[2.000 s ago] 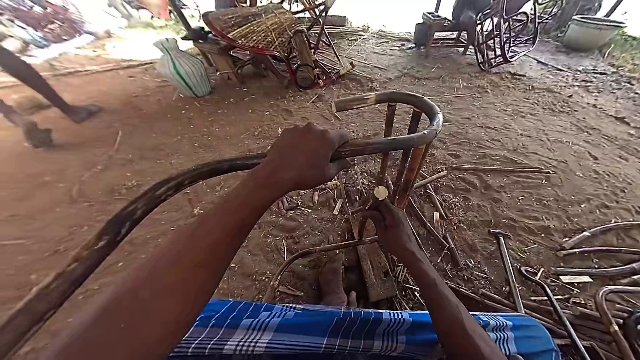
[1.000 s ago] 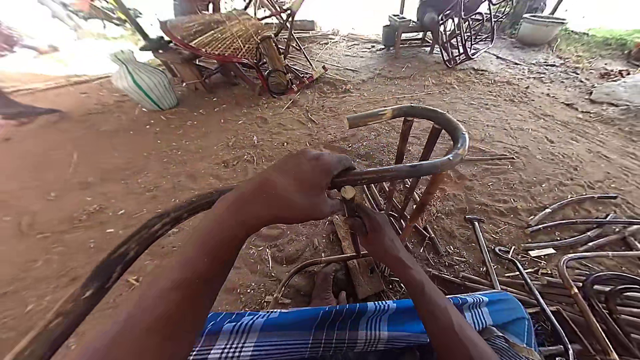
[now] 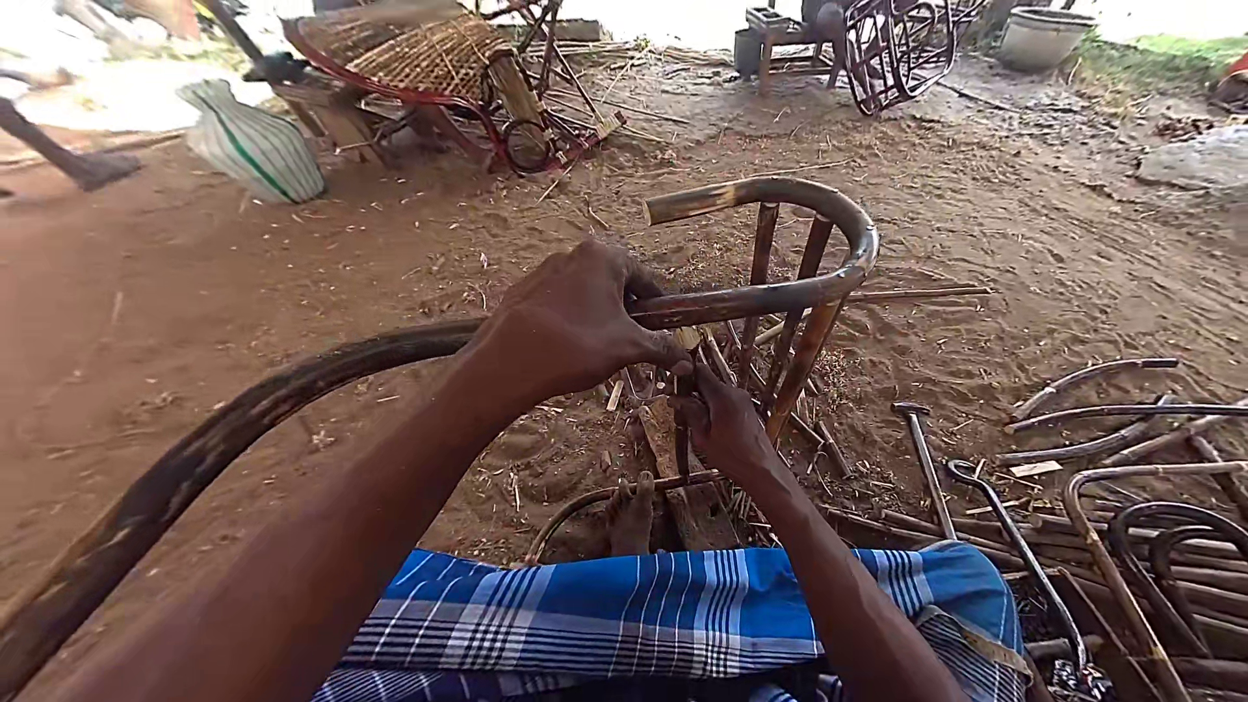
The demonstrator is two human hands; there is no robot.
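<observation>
A long bent cane pole, scorched dark in places, runs from the lower left and curls into a hook at the right. My left hand is closed around its straight part, with the thumb reaching down. Just below, my right hand grips an upright cane piece, its fingertips close to my left thumb. Several cane struts stand under the curl. A thin bent cane lies low by a bare foot, beside a wooden board.
Bent canes, metal rods with shaped ends and stacked canes lie at the right. A striped sack and a woven cane seat stand behind. A person's leg shows at far left, and a tub at back right.
My right hand has risen from lower on the upright piece to close beneath my left hand. The light round cane end seen between my hands earlier is now mostly covered.
</observation>
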